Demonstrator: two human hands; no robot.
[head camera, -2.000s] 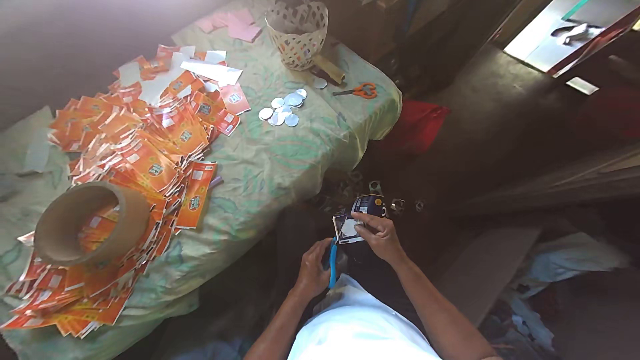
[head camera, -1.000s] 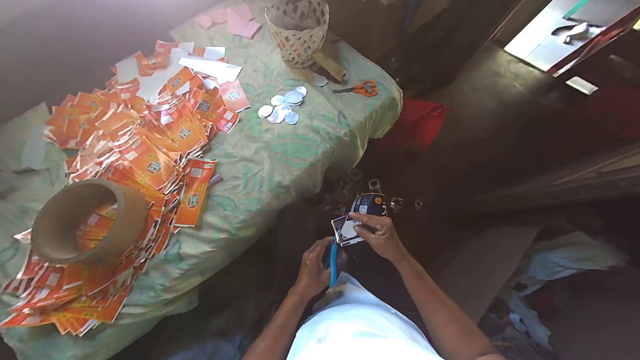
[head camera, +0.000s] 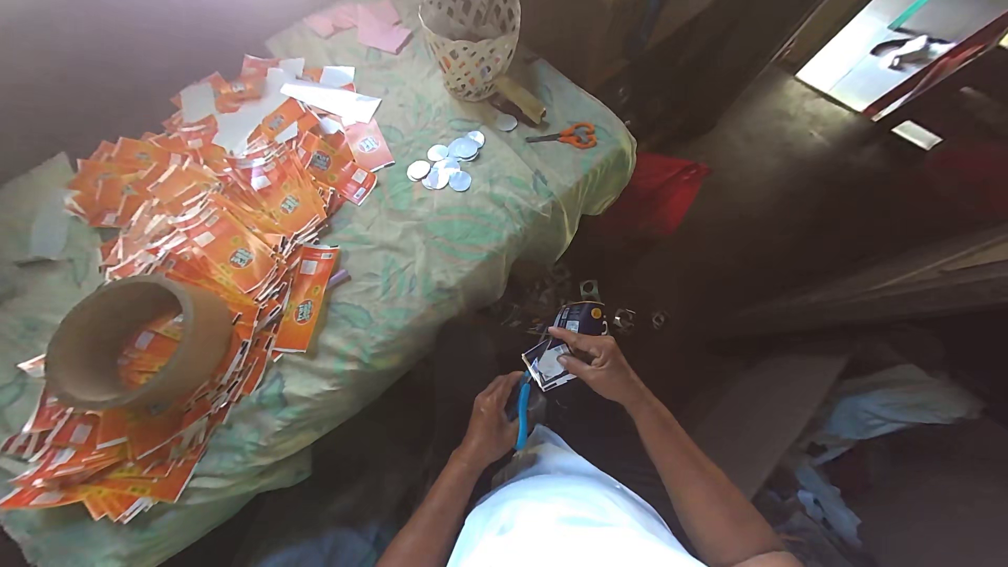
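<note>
My left hand (head camera: 494, 419) is closed around a blue-handled cutting tool (head camera: 523, 413), probably scissors, in front of my white shirt. The tool's upper end meets the lower left edge of a dark printed packet (head camera: 581, 318) with a pale underside. That packet is pinched between the thumb and fingers of my right hand (head camera: 596, 364). On the table to the left lie several round silvery discs (head camera: 460, 181) and a pair of orange-handled scissors (head camera: 579, 135). The blades of the tool in my left hand are too small to make out.
A green patterned cloth (head camera: 425, 315) covers the table at left. On it are a large heap of orange packets (head camera: 236, 228), a wide brown cardboard ring (head camera: 209, 339) and a woven basket (head camera: 471, 47). Small cut scraps (head camera: 589, 289) lie below, beyond my hands. Red cloth (head camera: 665, 189) hangs by the table's end.
</note>
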